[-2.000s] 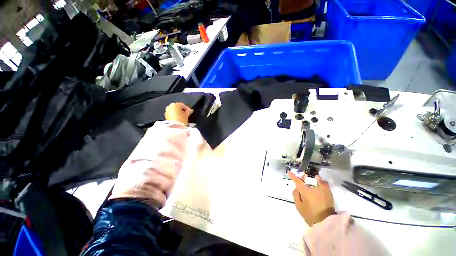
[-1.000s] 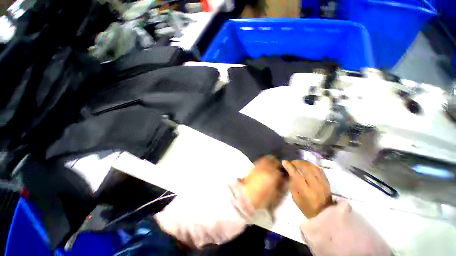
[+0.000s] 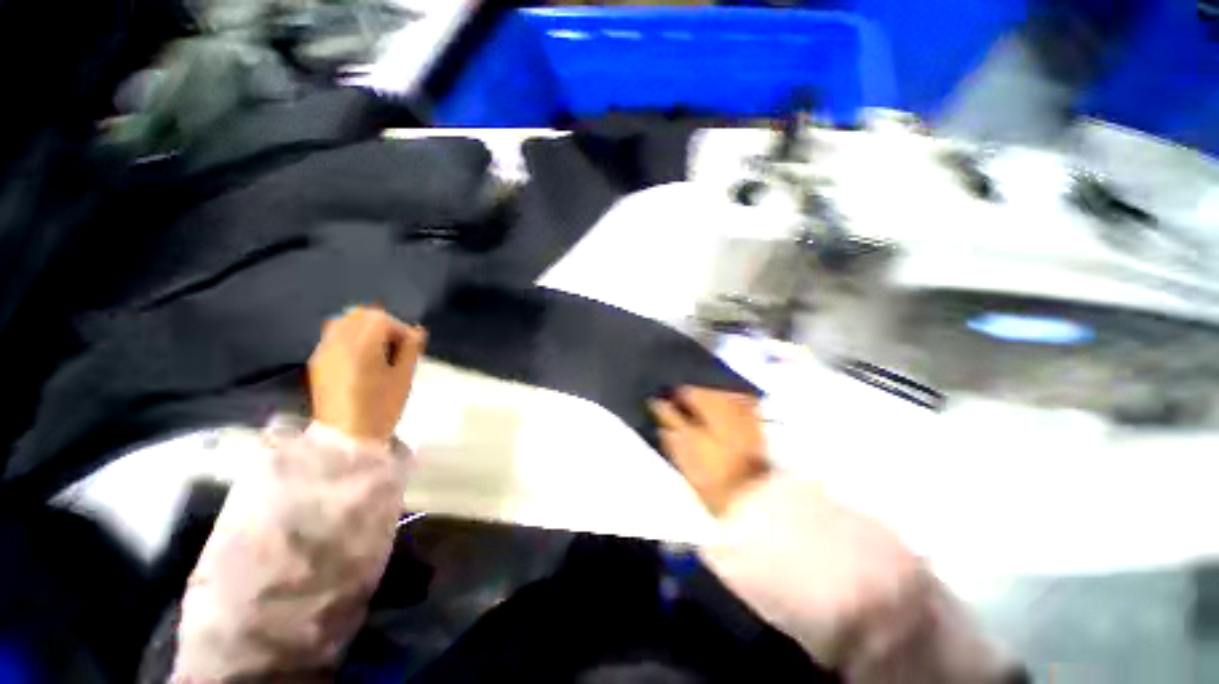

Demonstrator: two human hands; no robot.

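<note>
A long black fabric panel stretches across the white table, left of the sewing machine's needle area. My left hand is at the panel's left part, fingers curled on the black fabric. My right hand is at its right end, fingertips bent on the near edge. The white sewing machine stands at the right; its needle and presser foot are too blurred to make out. The whole view is motion-blurred.
Stacked black panels lie at the left of the table. A blue plastic bin stands behind it. Black snips lie on the machine bed. Grey material is heaped at the far left.
My left hand has moved left, away from my right hand, which has shifted left and slightly up. The black panel now spans between them. The camera view has shifted too.
</note>
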